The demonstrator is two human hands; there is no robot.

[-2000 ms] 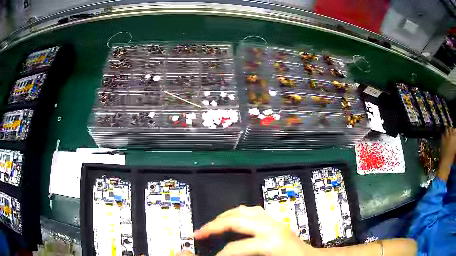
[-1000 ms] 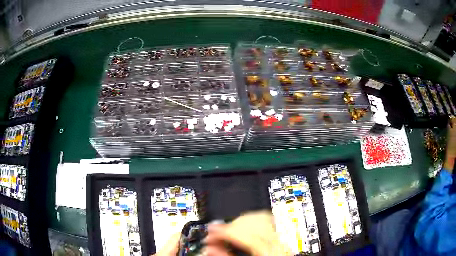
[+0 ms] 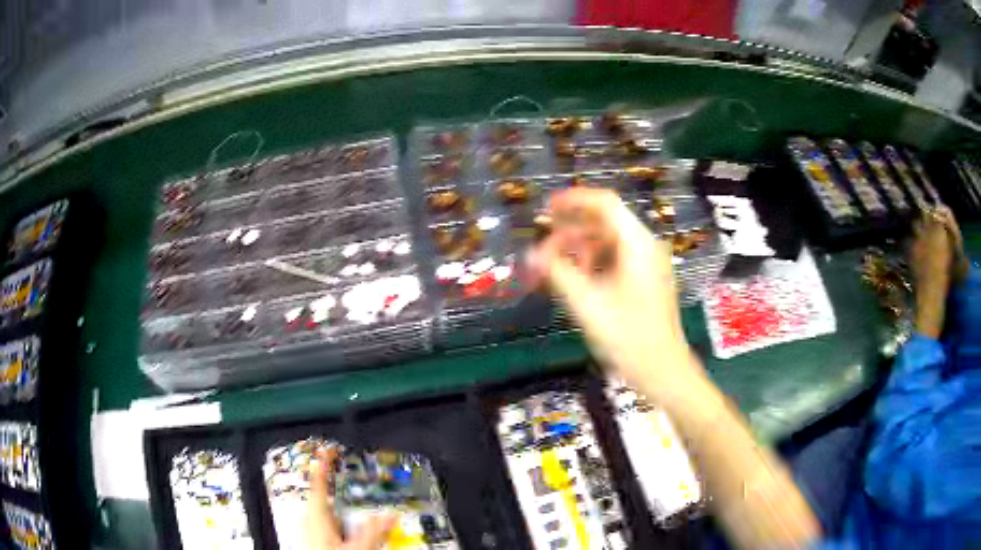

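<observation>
My left hand (image 3: 342, 526), cut off by the bottom edge, holds a phone unit (image 3: 396, 489) over the black carrier tray (image 3: 414, 424). The unit's upper end shows blue and yellow patches. My right hand (image 3: 608, 274) is over the right clear blister stack (image 3: 489, 322), fingertips bent together among gold-orange modules (image 3: 516, 191); blur hides whether it pinches one. Other phone units (image 3: 559, 473) lie in the near tray's slots. The left clear stack (image 3: 269, 360) holds small dark modules (image 3: 178, 220), with a thin pale stick (image 3: 304, 273) across it.
White and red bits (image 3: 382, 299) lie on the clear stacks. A red-dotted white sheet (image 3: 769, 306) is at right, a white card (image 3: 121, 457) at left. More phone trays stand far left (image 3: 65, 365) and right (image 3: 850, 226). A blue-sleeved person (image 3: 925, 430) works at right.
My right hand has moved from the near tray up and forward to the right clear stack. My left hand now shows more fully with the phone unit. The view has shifted.
</observation>
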